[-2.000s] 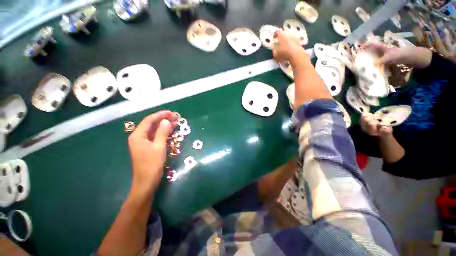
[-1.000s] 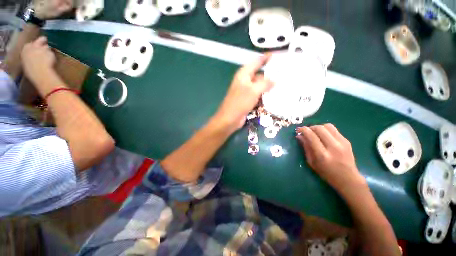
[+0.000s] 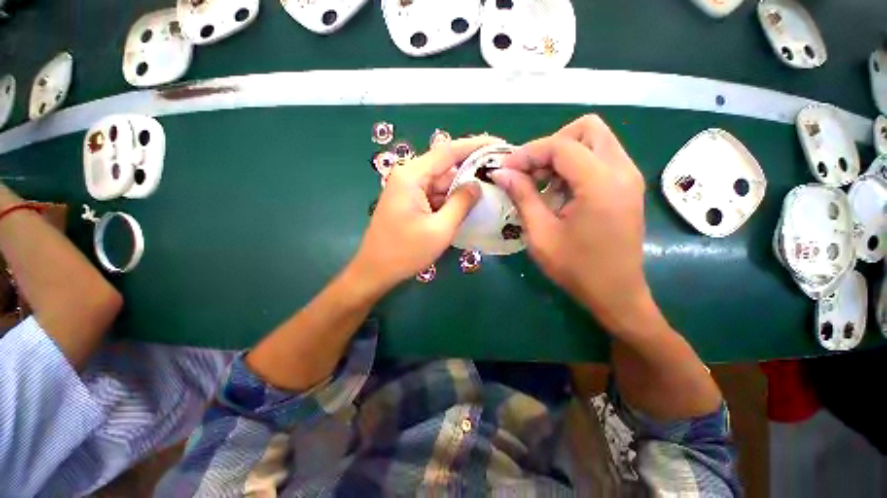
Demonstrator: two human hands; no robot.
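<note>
A white plastic housing (image 3: 491, 219) is held up in front of me over the green table, tilted, its lower edge near the loose rings. My left hand (image 3: 418, 209) grips its left side, thumb on the face. My right hand (image 3: 584, 204) is at its upper right, with thumb and forefinger pinched at the upper round hole. A small dark part shows at those fingertips; its shape is partly hidden. Another dark piece sits in the lower hole. Loose ring inserts (image 3: 471, 260) lie beside and behind the housing, some hidden by my hands.
A pale strip (image 3: 389, 88) crosses the table, with more housings (image 3: 431, 21) beyond it. Paired housings (image 3: 124, 156) and a loose tabbed ring (image 3: 119, 241) are at left. A single housing (image 3: 715, 183) and stacked housings (image 3: 815, 233) are at right. A neighbour's arm (image 3: 60, 277) is at left.
The view has turned right. The housing has come down and toward me between both hands. My right hand has moved from the table beside the rings to the housing's hole.
</note>
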